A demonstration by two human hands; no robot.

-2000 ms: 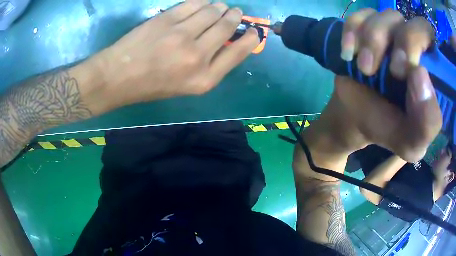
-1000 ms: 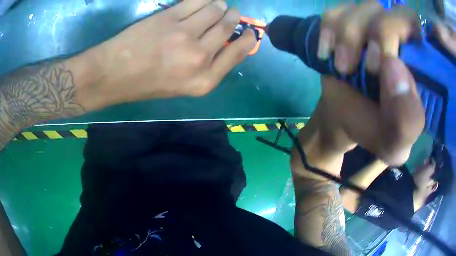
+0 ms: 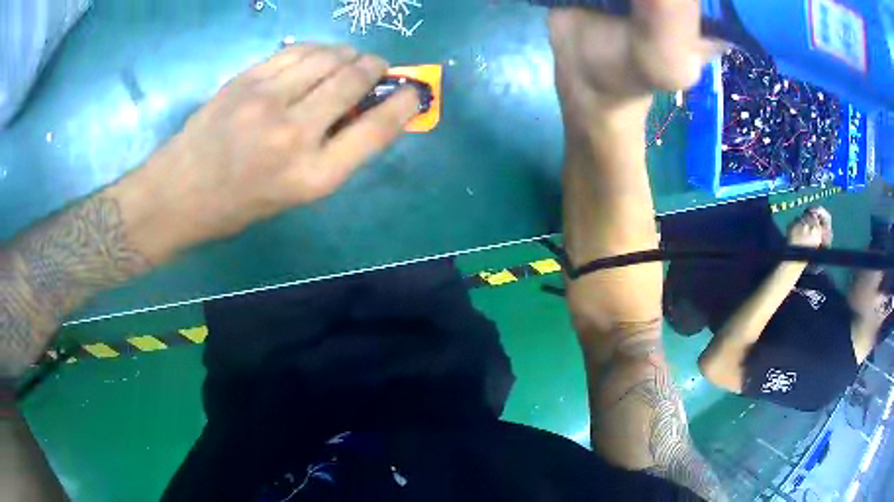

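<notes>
An orange holding fixture point(image 3: 427, 116) lies on the green bench top. A small dark wired assembly point(image 3: 394, 90) lies over its left part, gripped by the fingers of my left hand point(image 3: 265, 137), which partly cover it. My right hand point(image 3: 632, 44) is at the top edge, partly cut off, wrapped around the blue electric screwdriver point(image 3: 784, 34). The screwdriver is up and to the right of the fixture, off the assembly. Its front end is cut off by the top edge, so the bit is not visible.
A heap of thin silver-white screws point(image 3: 375, 12) lies beyond the fixture. A blue parts bin point(image 3: 708, 147) with tangled wired parts stands at right. A black power cord point(image 3: 706, 253) crosses my right forearm. A clear plastic bag point(image 3: 34, 49) is at upper left. Another person point(image 3: 799, 343) sits at right.
My right hand and the screwdriver have moved up, away from the fixture. My left hand still holds the assembly. The view has shifted, bringing the screws and more of the bin into sight.
</notes>
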